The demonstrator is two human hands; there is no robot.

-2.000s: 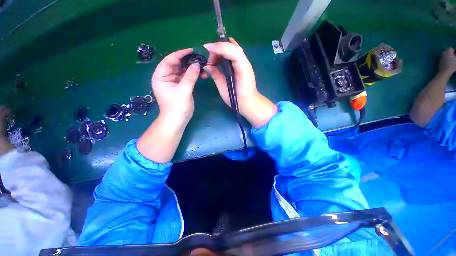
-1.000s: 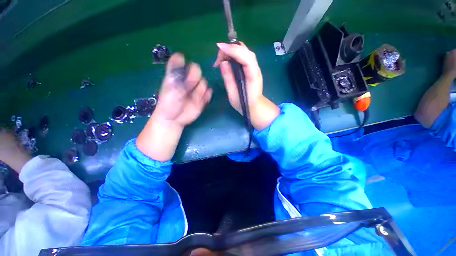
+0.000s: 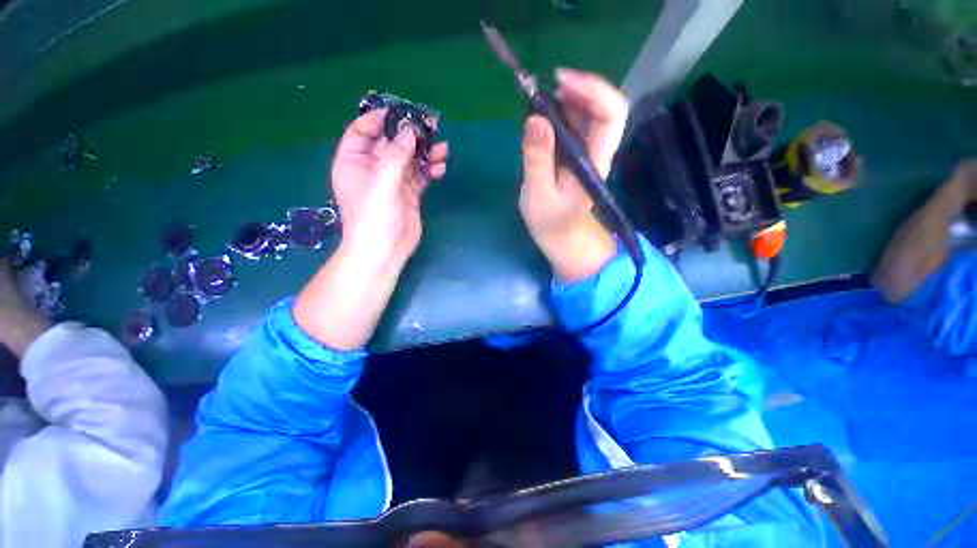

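My left hand (image 3: 377,184) is closed on a round black part (image 3: 408,121), pinched between thumb and fingers above the green bench. My right hand (image 3: 570,171) holds a soldering iron (image 3: 573,148) by its black handle. The iron's metal tip points up and to the left, apart from the round part. Its black cord curves down over my right sleeve. A small part with shiny bits (image 3: 373,102) shows just behind my left fingertips; whether they touch is unclear.
Several round black parts (image 3: 214,277) lie on the green bench (image 3: 471,289) at left. A pale post (image 3: 677,48), black soldering station (image 3: 736,196), orange-ended tool (image 3: 768,241) and yellow-black cylinder (image 3: 825,158) stand at right. People's arms show at both sides.
My left hand has turned and steadied, with the round part now clear to see. My right hand has moved right, and the iron now tilts to the left.
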